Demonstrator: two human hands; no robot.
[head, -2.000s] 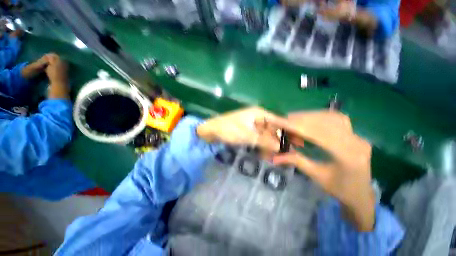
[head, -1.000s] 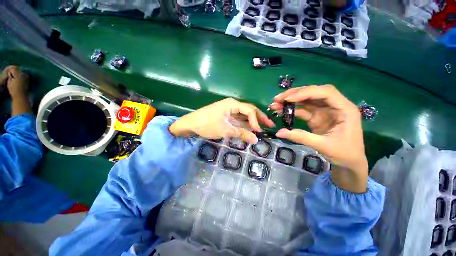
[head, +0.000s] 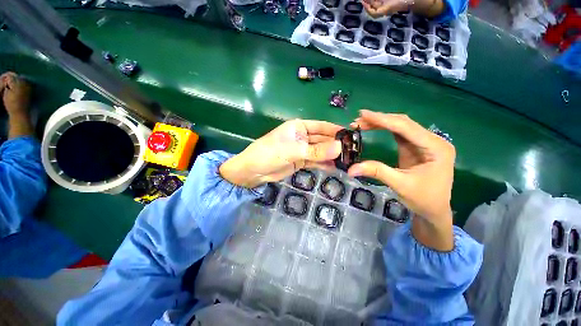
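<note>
A black watch case [head: 348,149] is held upright on its edge between my two hands, above the far edge of the blister tray. My left hand [head: 290,151] grips its left side with thumb and fingers. My right hand [head: 411,162] has its thumb at the case's lower edge and its index finger at the top. Small metallic parts show inside the case. The translucent blister tray [head: 286,255] holds several black cases in its far rows; one has a bright silvery centre [head: 328,216]. Its near pockets show no cases.
Electronic modules [head: 339,99] lie on the green belt [head: 223,76]. At left are a white round fixture [head: 54,149], a red emergency stop [head: 159,141] and dark small parts [head: 167,183]. A filled side tray [head: 509,255] stands right. Another person's hand [head: 382,6] is over the far tray [head: 376,57].
My left hand has moved up and right onto the case. The case has shifted left with my right hand and turned slightly. Modules on the belt have shifted left.
</note>
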